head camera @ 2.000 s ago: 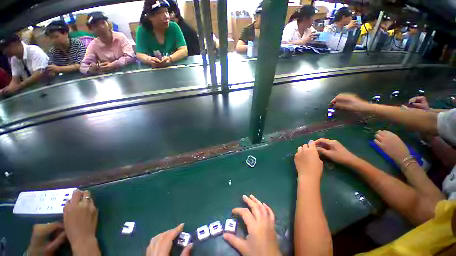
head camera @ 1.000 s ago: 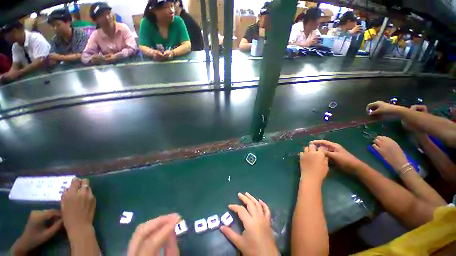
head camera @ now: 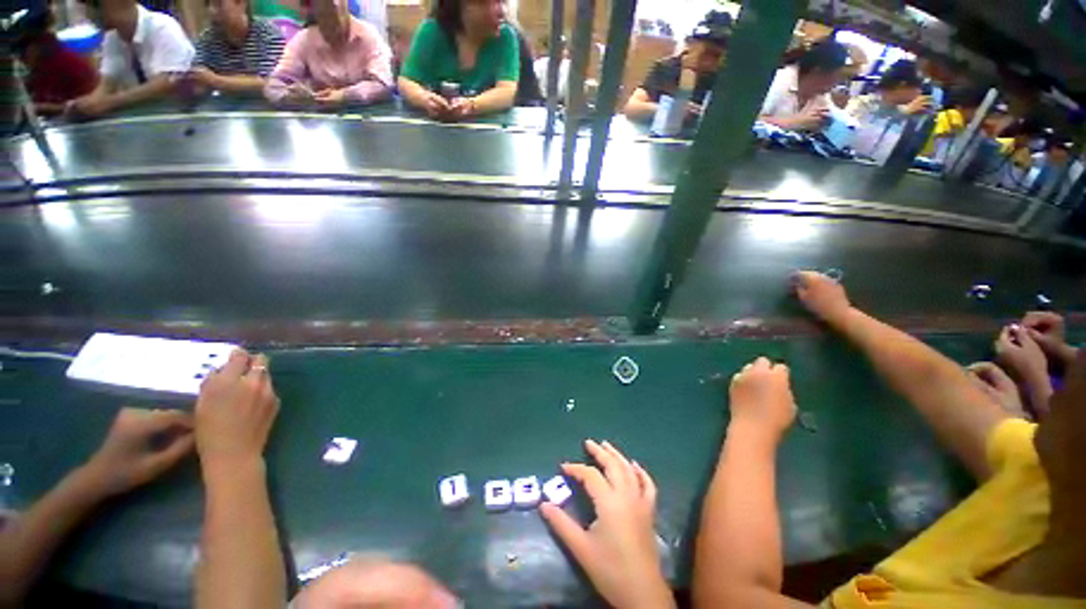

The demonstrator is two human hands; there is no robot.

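Note:
Three small white modules [head camera: 526, 490] with dark centres lie close together in a short row on the green bench top. Another white module [head camera: 454, 490] lies just left of them, and one more [head camera: 339, 450] lies further left. My right hand [head camera: 610, 518] is at the row's right end, fingers spread, its thumb at the last module. My left hand [head camera: 375, 588] is a blurred shape cut off by the bottom edge; its fingers and anything in them cannot be made out. A square frame [head camera: 625, 370] lies further back on the bench.
A neighbour's hands [head camera: 236, 405] are at a white tray [head camera: 149, 363] on the left. On the right, a worker in yellow rests one fist [head camera: 762, 395] on the bench and reaches over the dark belt [head camera: 476, 256]. A green post [head camera: 703, 179] stands at the bench's back edge.
My left hand has drawn back from the modules to the bottom edge. The right neighbour's hands have parted, one now over the belt. The view has shifted and tilted.

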